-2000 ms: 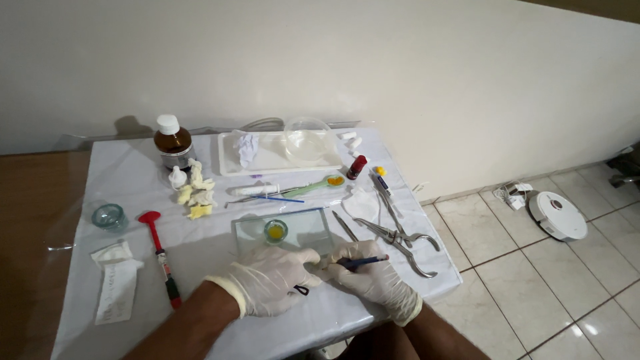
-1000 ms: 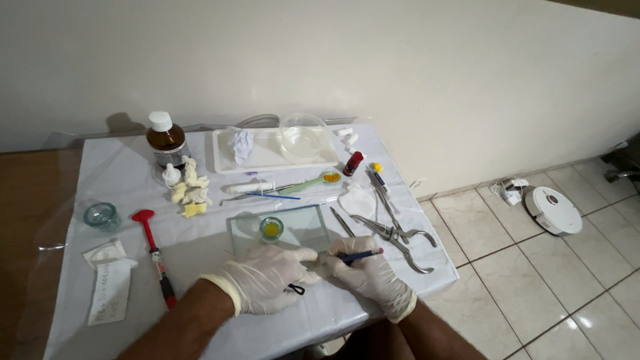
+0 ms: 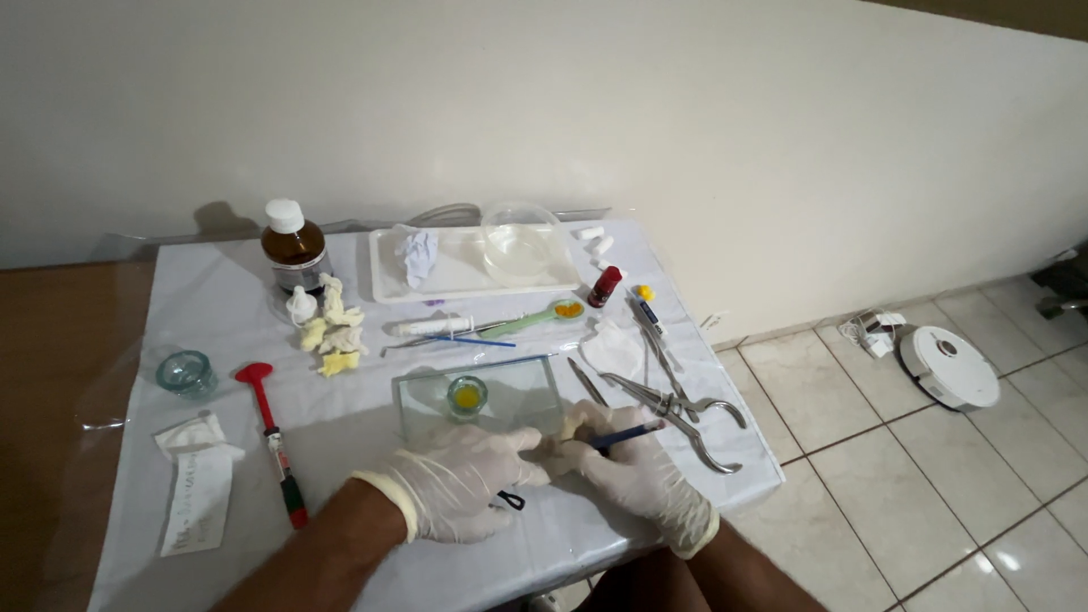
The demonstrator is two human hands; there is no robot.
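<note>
Both my hands wear pale latex gloves and meet at the table's front. My right hand (image 3: 629,459) grips a dark blue slender handle (image 3: 627,434), its end pointing right. My left hand (image 3: 467,480) pinches something small against the right fingertips; what it is stays hidden. A black loop (image 3: 511,500) sticks out under the left fingers. Just beyond the hands lies a glass slab (image 3: 510,387), with a small glass dish (image 3: 467,397) of yellow liquid on it. Metal dental forceps (image 3: 680,412) lie right of my right hand, near a pointed metal tool (image 3: 586,380).
A white tray (image 3: 391,289) holds crumpled paper and a clear bowl (image 3: 520,246). Around lie a brown bottle (image 3: 295,255), yellowish crumpled pieces (image 3: 340,338), a green spoon (image 3: 518,325), a small red bottle (image 3: 604,287), a red-headed tool (image 3: 270,425), an empty glass dish (image 3: 186,375) and paper strips (image 3: 200,501).
</note>
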